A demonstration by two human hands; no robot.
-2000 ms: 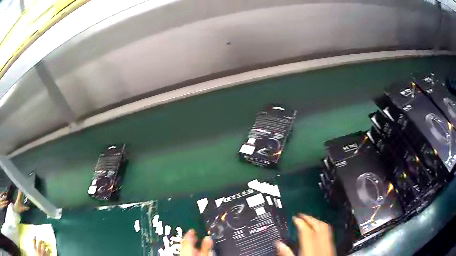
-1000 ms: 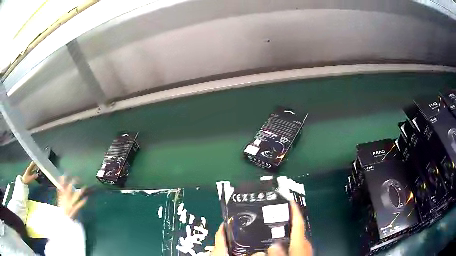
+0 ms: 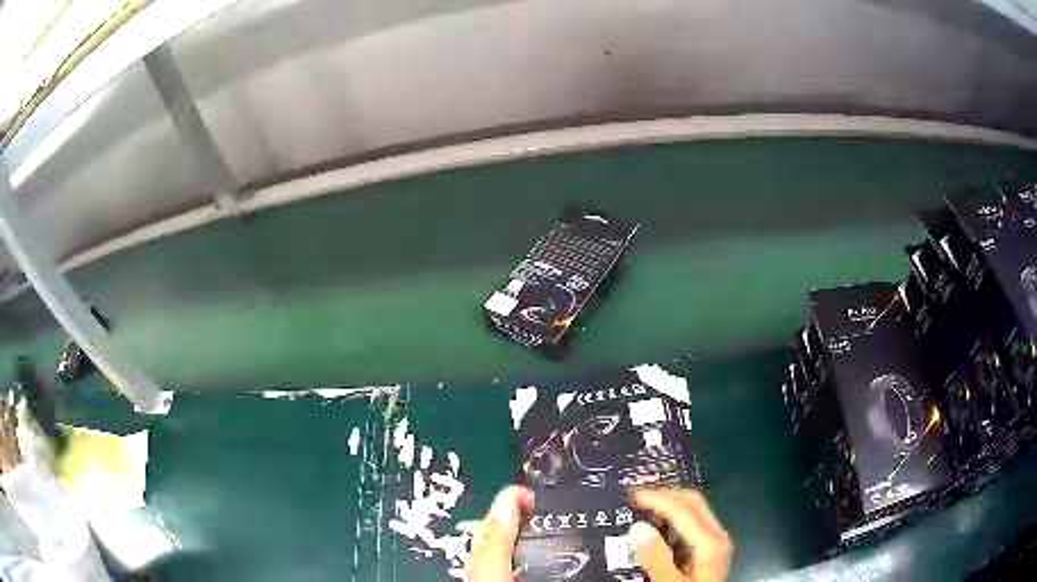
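Note:
A black printed retail box [image 3: 597,449] lies flat at the bench edge in front of me, with white symbols along its far edge and white tabs at its far corners. A second black box [image 3: 580,523] is nearer, overlapping its near part and cut off by the lower picture edge. My left hand [image 3: 497,534] grips the near box's left side. My right hand [image 3: 682,534] holds its right side, thumb over the face near a white label. The fingers beneath are hidden.
One black box [image 3: 563,279] lies text side up on the green surface [image 3: 341,330]. Stacked boxes [image 3: 881,409] stand at right. White scraps [image 3: 426,495] lie left of the work position. A neighbour's sleeve [image 3: 57,523] is at lower left, near yellow paper [image 3: 108,460].
Two boxes now overlap before me, where one was held. The left box on the green surface is gone from its place. The other box appears further left. The neighbour's reaching hand has drawn back.

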